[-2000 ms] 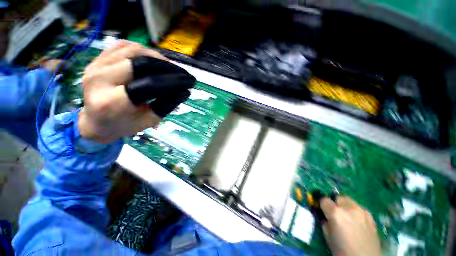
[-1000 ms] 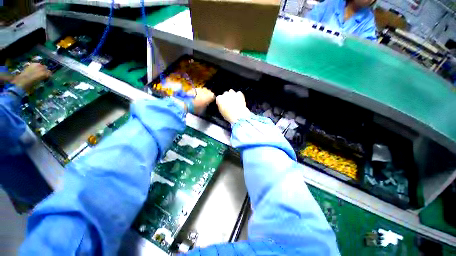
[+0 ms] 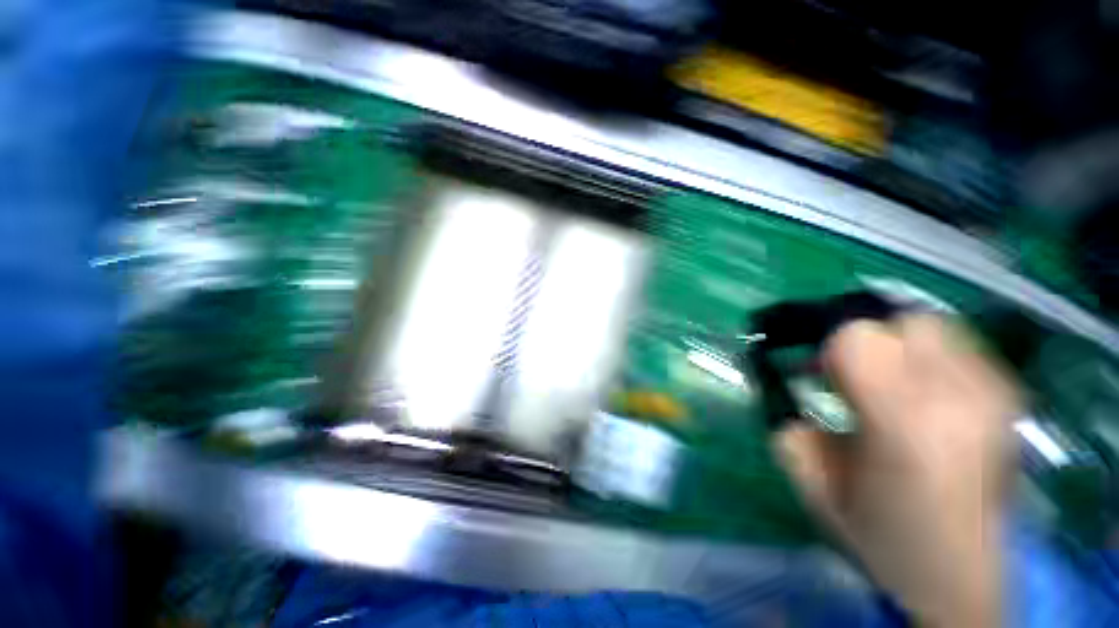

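Note:
The whole view is blurred. My right hand (image 3: 914,442) is over the right green circuit board (image 3: 712,294), with black coverings on its fingertips. Its thumb and forefinger are bent apart around a gap. Whether a small part sits between the fingertips cannot be told. A yellow-orange component (image 3: 653,405) and a white block (image 3: 628,459) are at the board's near left corner. My left hand is not visible; a blue sleeve (image 3: 74,282) fills the left edge. Another green board with white patches (image 3: 221,356) lies at the left.
Between the boards is a gap over a bright pale surface (image 3: 461,307). Metal rails run along the far edge (image 3: 491,103) and near edge (image 3: 368,530). Behind the far rail, a dark bin holds yellow parts (image 3: 785,101).
Both hands were at the parts bins behind the far rail. My right hand is now over the right board, and my left hand is out of sight. The view has moved closer to the boards.

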